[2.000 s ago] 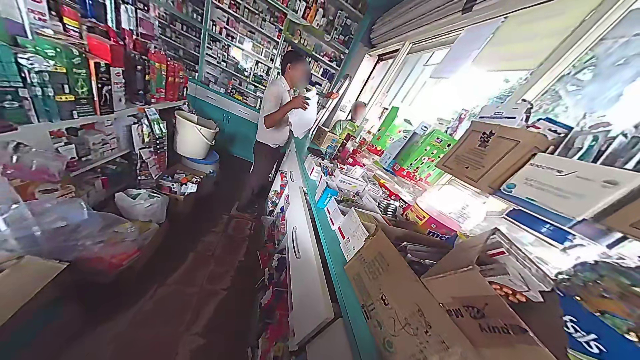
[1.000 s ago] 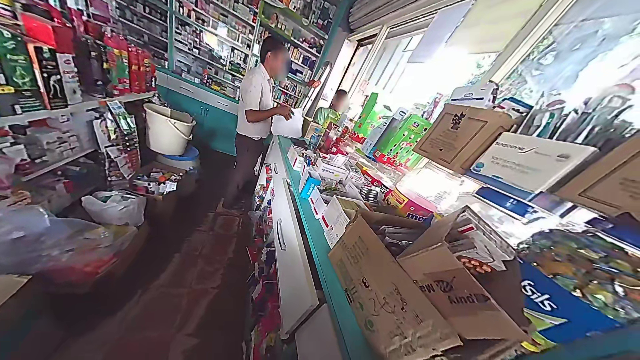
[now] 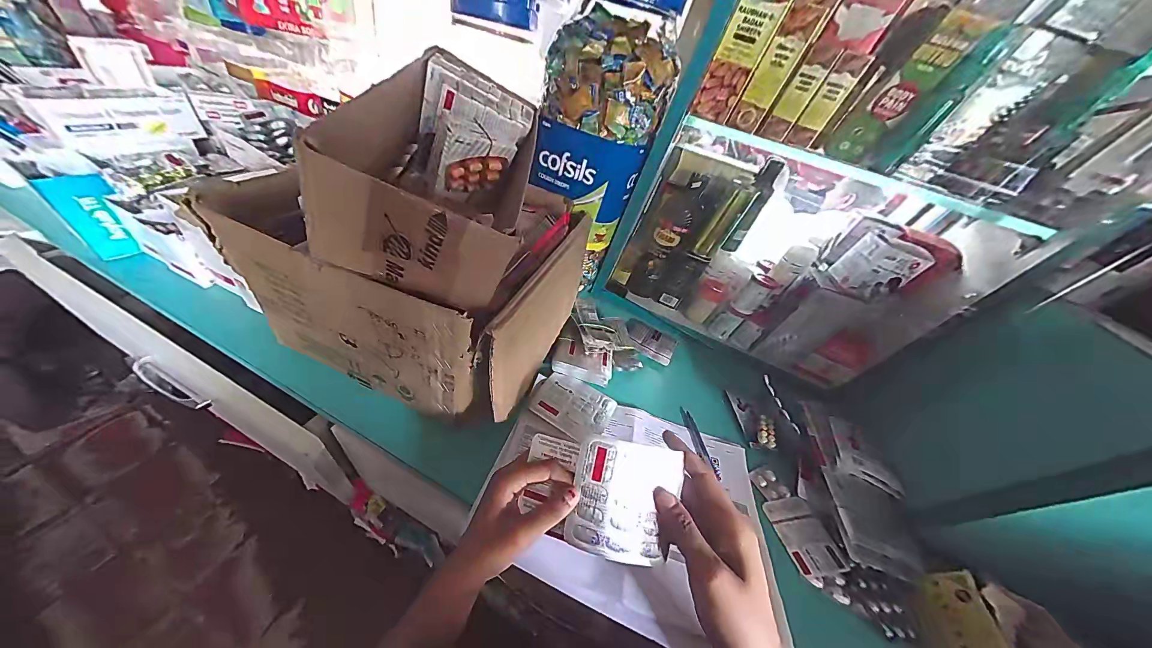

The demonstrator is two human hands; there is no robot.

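Note:
My right hand grips a silvery blister pack of tablets by its right side, thumb on top. My left hand is at the pack's left edge, thumb and forefinger close together on a smaller printed strip. Both hands are above printed paper sheets on the teal counter. Another blister pack lies on the sheets just beyond my left hand. A dark pen rests on the paper beyond my right hand.
Two nested open cardboard boxes stand on the counter at left. Behind are a jar of wrapped cough drops and a glass-fronted cabinet. More blister packs lie in a pile at right, others beside the boxes.
The view has swung right and down to the counter. Both my hands are now in view with the blister pack; neither showed before. The standing person at the counter is out of view.

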